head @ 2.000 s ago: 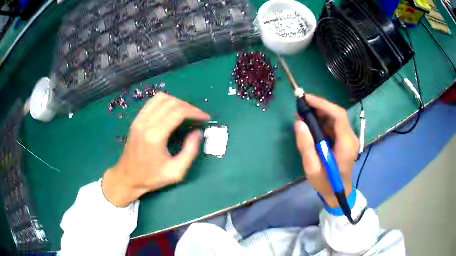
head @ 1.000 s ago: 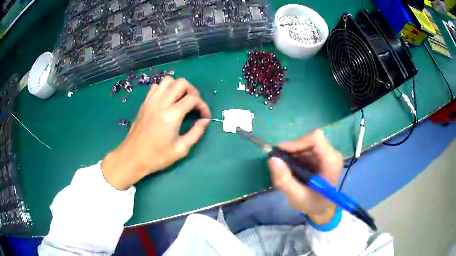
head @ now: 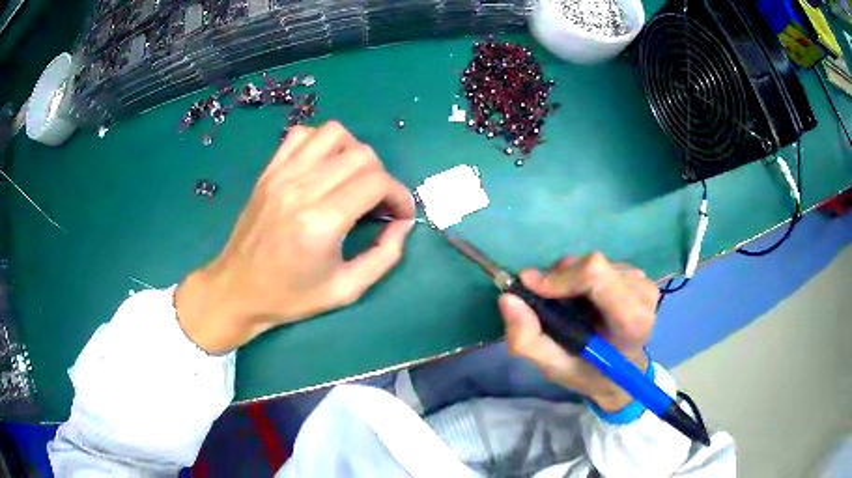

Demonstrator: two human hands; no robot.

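A small silvery-white circuit board (head: 453, 196) lies flat on the green mat. My left hand (head: 304, 219) is just left of it, thumb and forefinger pinched on a thin strand of solder wire (head: 419, 220) whose end reaches the board's lower left corner. My right hand (head: 584, 322) holds the blue and black soldering iron (head: 612, 359) like a pen. Its metal tip points up and left to that same corner, by the wire's end; whether it touches is too small to tell.
A dark red pile of small components (head: 507, 93) lies beyond the board, a looser scatter (head: 250, 97) behind my left hand. Stacked clear trays (head: 280, 42) and two white tubs (head: 589, 28) stand at the back. A black fan (head: 715, 89) stands right, with cables (head: 698, 233).
The view has shifted, so the background sits higher. The board has turned slightly, and the iron, raised away from it two seconds ago, is now at its lower left corner beside the wire.
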